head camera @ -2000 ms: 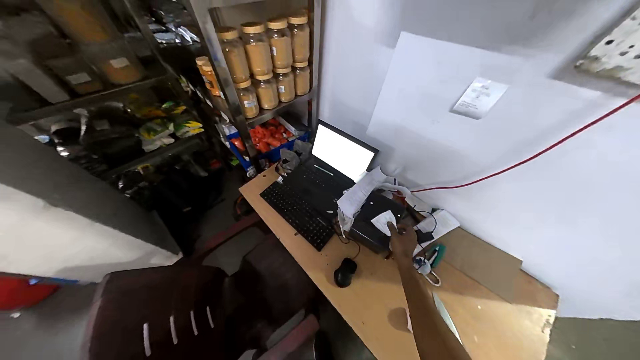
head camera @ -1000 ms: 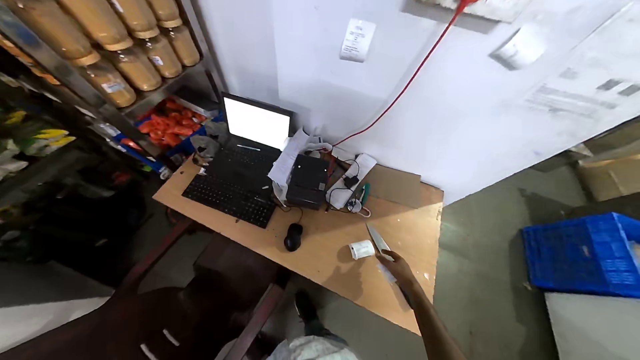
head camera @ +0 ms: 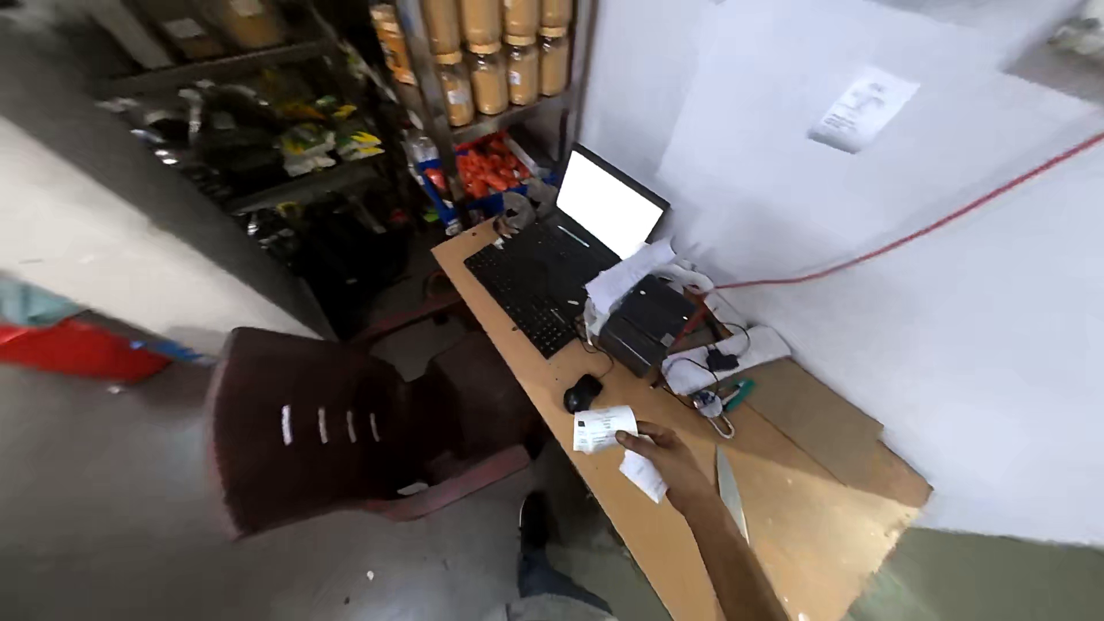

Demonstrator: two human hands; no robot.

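My right hand (head camera: 662, 457) pinches a printed paper slip (head camera: 604, 428) between thumb and fingers, over the front edge of the wooden desk (head camera: 798, 517). A second white slip (head camera: 644, 476) hangs just below the same hand. Beside my forearm, on the desk, lies a knife-like metal blade (head camera: 730, 493). A black computer mouse (head camera: 582, 392) sits just beyond the slips. Farther back are a black keyboard (head camera: 517, 289), a laptop with a lit screen (head camera: 611, 203) and a black box-shaped device (head camera: 647, 323) with crumpled paper on it. My left hand is out of view.
A dark red plastic chair (head camera: 302, 431) stands left of the desk. Cables, a green-handled tool (head camera: 739, 395) and a cardboard sheet (head camera: 802, 418) lie by the wall. A rack of filled jars (head camera: 489, 78) rises behind. A red cord (head camera: 931, 226) runs along the wall.
One second ago my right hand was at the blade, with a white slip lying on the desk. Now the hand has left the blade and holds paper. The view has swung left.
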